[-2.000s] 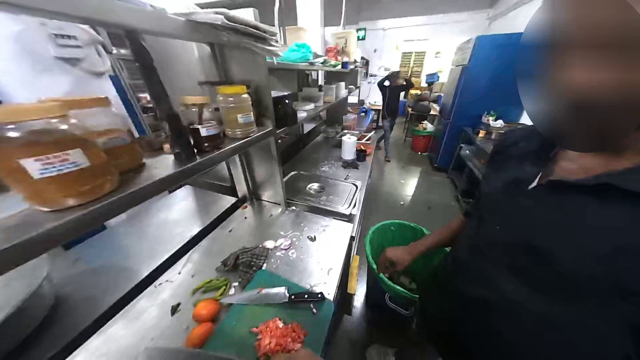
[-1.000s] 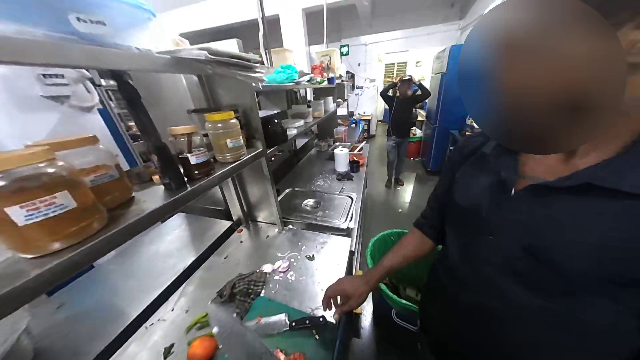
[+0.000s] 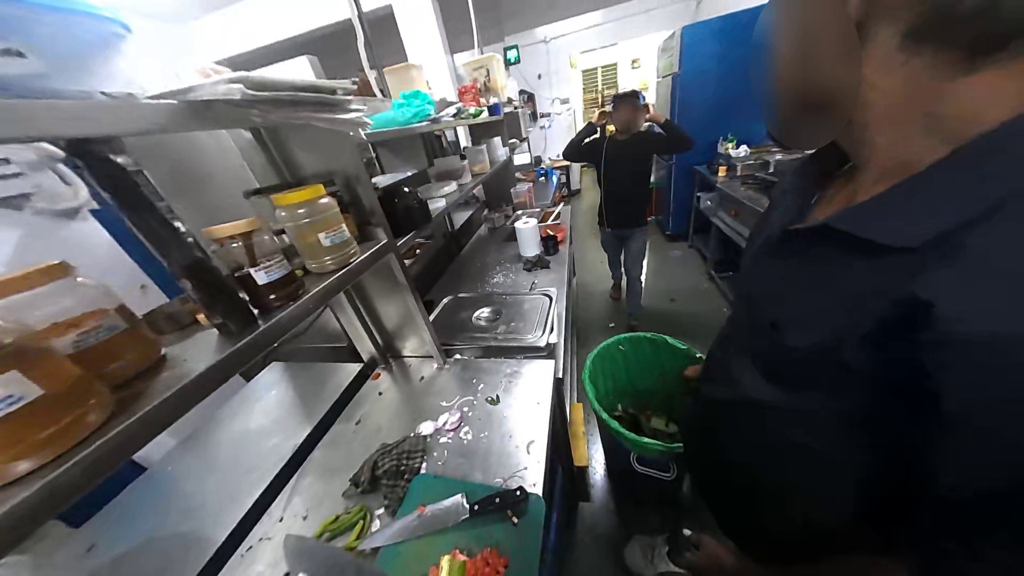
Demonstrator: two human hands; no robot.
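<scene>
Neither my left hand nor my right hand can be made out. A green cutting board (image 3: 512, 536) lies on the steel counter at the bottom, with a black-handled kitchen knife (image 3: 432, 514) across it. Chopped red pieces, probably tomato (image 3: 484, 562), lie on the board below the knife, beside a yellow-green piece. Green chillies (image 3: 344, 524) are left of the board, near a dark checked cloth (image 3: 392, 472). Onion pieces (image 3: 440, 424) are scattered behind the cloth. A blurred grey shape (image 3: 324, 558) covers part of the bottom edge; I cannot tell what it is.
A co-worker (image 3: 864, 344) stands close on the right, beside a green-lined bin (image 3: 640, 352). Another person (image 3: 628, 176) stands in the aisle, arms raised. Jars (image 3: 316, 228) line the left shelf. A steel lidded pan (image 3: 492, 318) is set in the counter beyond.
The co-worker's hand was in the bin, then over the counter near the knife handle; now it has left the counter. The person in the aisle appears nearer. The view has shifted.
</scene>
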